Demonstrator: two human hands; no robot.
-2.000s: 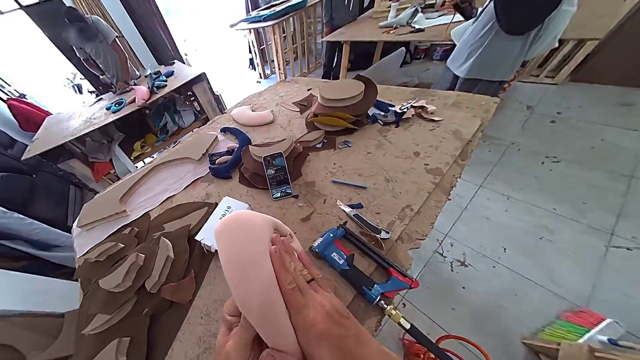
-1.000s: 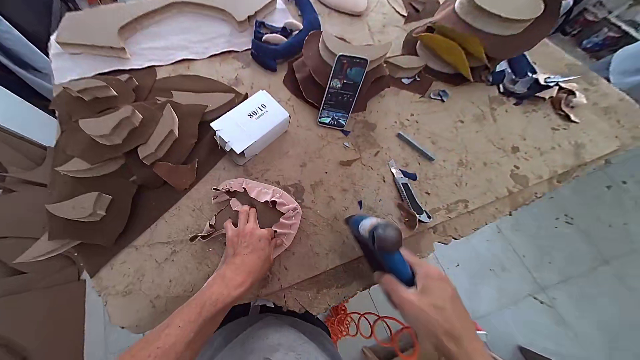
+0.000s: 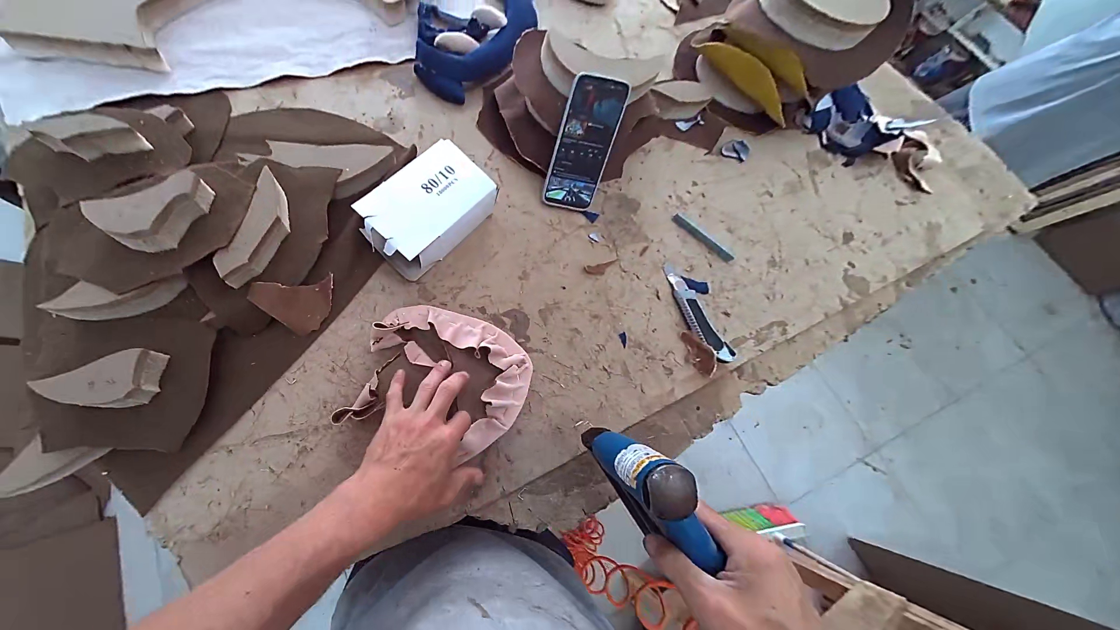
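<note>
A curved piece covered in pink fabric [image 3: 512, 385] lies on the worktable, its gathered edge folded over a brown inner face. My left hand [image 3: 420, 446] rests on it with spread fingers, pressing its brown middle. In my right hand [image 3: 744, 577] is a blue pneumatic staple gun [image 3: 630, 464], held by its body at the table's front edge, its nose pointing up and left, apart from the pink piece. An orange coiled air hose [image 3: 604, 569] hangs below it.
Left lie brown fabric pieces with foam wedges [image 3: 149, 210]. Beyond my left hand stand a white box [image 3: 437, 201] and a phone [image 3: 586, 140] against stacked foam and fabric. A utility knife [image 3: 700, 315] and a small strip [image 3: 703, 237] lie right. A person's light garment [image 3: 1050, 96] shows at upper right.
Two seconds ago both hands held the pink piece and the staple gun lay on the table; now the gun is in my right hand. The view has tilted down.
</note>
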